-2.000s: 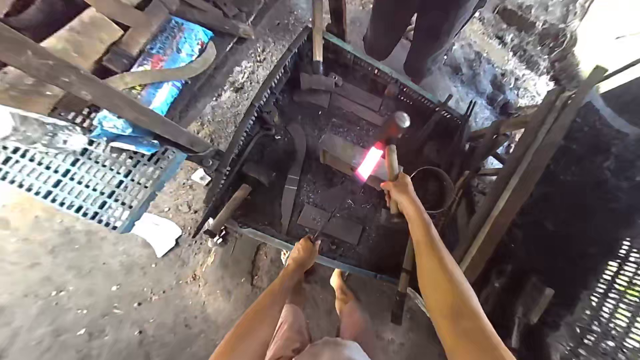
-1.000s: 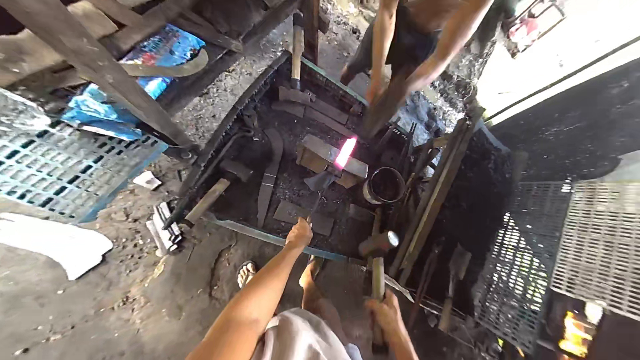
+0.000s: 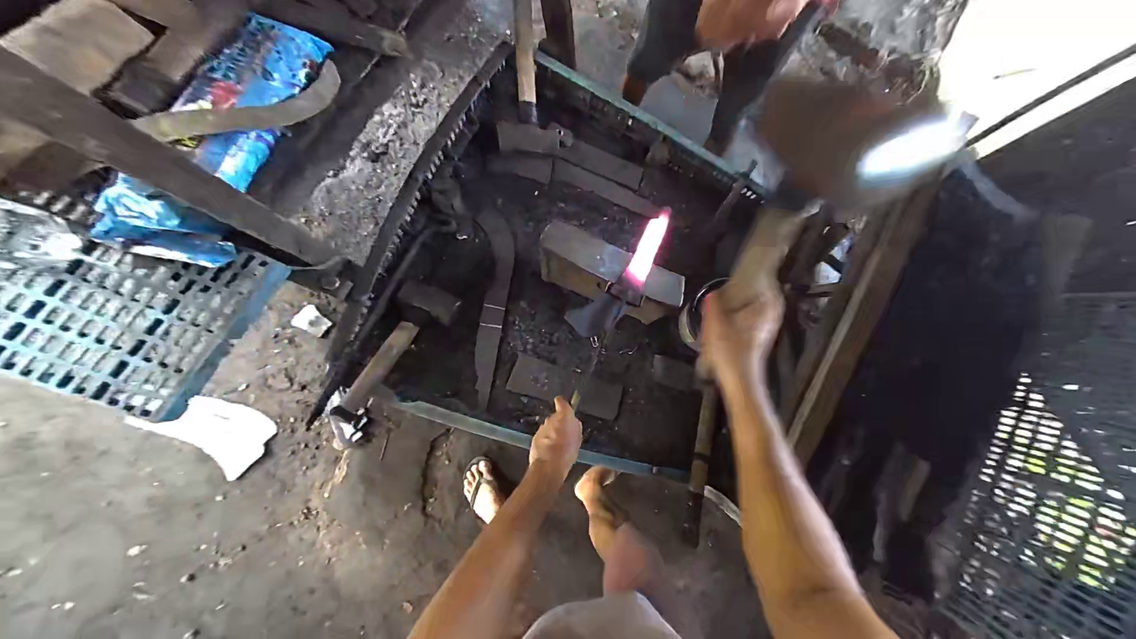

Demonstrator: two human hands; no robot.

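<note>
My left hand (image 3: pixel 556 439) grips the end of a thin metal rod or tang (image 3: pixel 589 373) near the front edge of the work pit. At the rod's far end is a dark, wide metal blade piece (image 3: pixel 596 314), and beyond it a glowing pink-white hot section (image 3: pixel 649 248) lies over the right part of a steel anvil block (image 3: pixel 612 266). My right hand (image 3: pixel 744 324) holds the wooden handle (image 3: pixel 765 253) of a hammer, raised at the right. The hammer's head (image 3: pixel 843 142) is blurred, with a bright shine on its face.
A curved dark blade (image 3: pixel 495 306) lies left of the anvil. A second hammer's wooden handle (image 3: pixel 382 364) rests on the pit's left corner. A round container (image 3: pixel 701 315) sits right of the anvil. Another person's legs (image 3: pixel 710 71) are beyond the pit. Blue plastic mesh (image 3: pixel 124 328) lies at left.
My right hand has swung the hammer from low beside the pit's front right, one second ago, up to the right of the anvil. The other person's arms, visible then, have moved back.
</note>
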